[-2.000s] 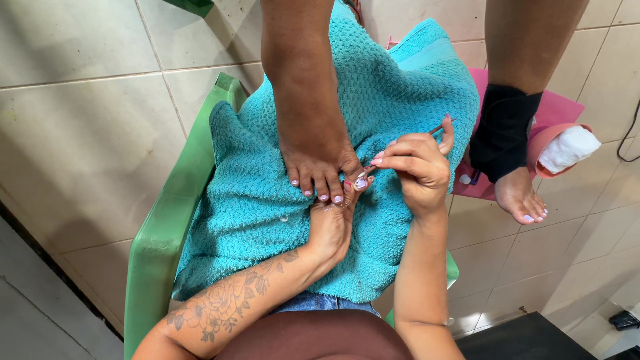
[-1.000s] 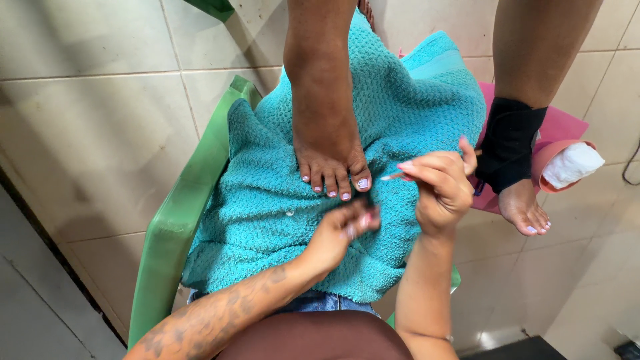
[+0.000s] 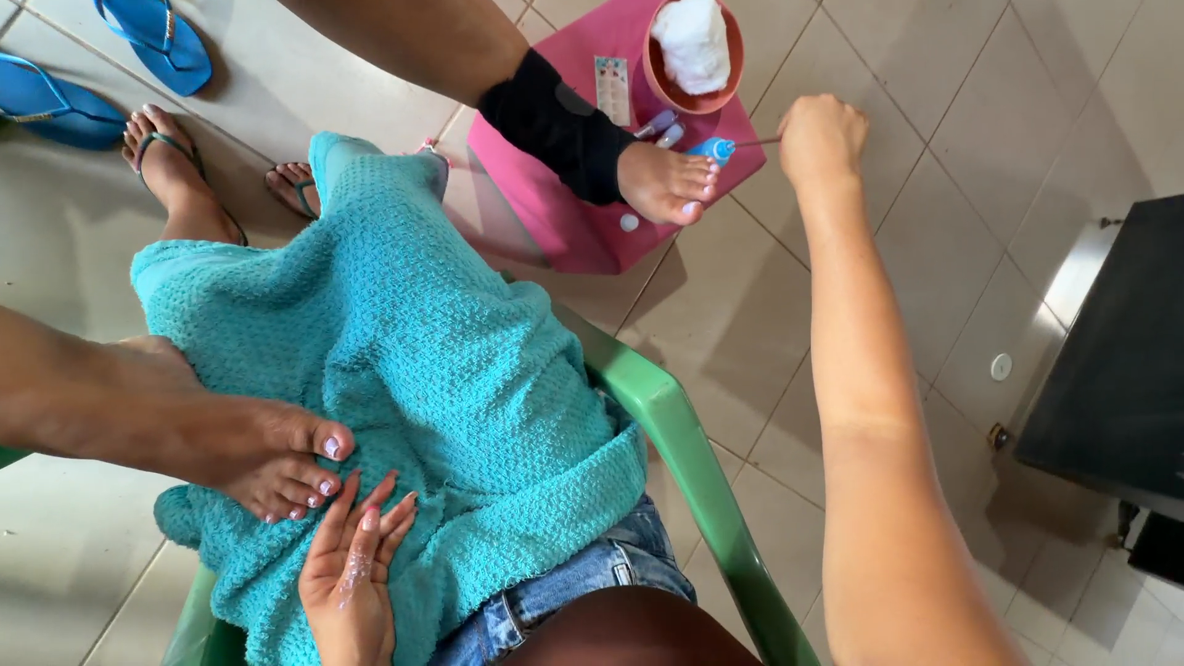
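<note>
My right hand [image 3: 826, 143] is stretched out over the pink stool [image 3: 592, 217], pinching a thin stick [image 3: 758, 141] whose tip is at the mouth of a small blue bottle [image 3: 712, 151]. Palm up, my left hand [image 3: 356, 564] lies on the turquoise towel [image 3: 435, 324] across my lap, fingers apart and holding nothing, with glittery smears on one finger. Just above its fingertips rests another person's bare foot [image 3: 250, 444] with pale painted toenails. That person's other foot [image 3: 661, 180], under a black ankle wrap [image 3: 564, 129], is on the stool beside the bottle.
An orange bowl [image 3: 735, 46] holding white cotton [image 3: 692, 46], a sticker sheet [image 3: 612, 90] and small purple bottles [image 3: 659, 124] stand on the stool. A green chair arm [image 3: 666, 407] runs beside my lap. Blue flip-flops [image 3: 166, 46] and sandalled feet [image 3: 171, 171] are at upper left; black furniture [image 3: 1110, 361] is right.
My right hand has moved with the stick from near the foot on the towel to the blue bottle. My left hand no longer touches the toes as it did two seconds ago. The view has turned strongly.
</note>
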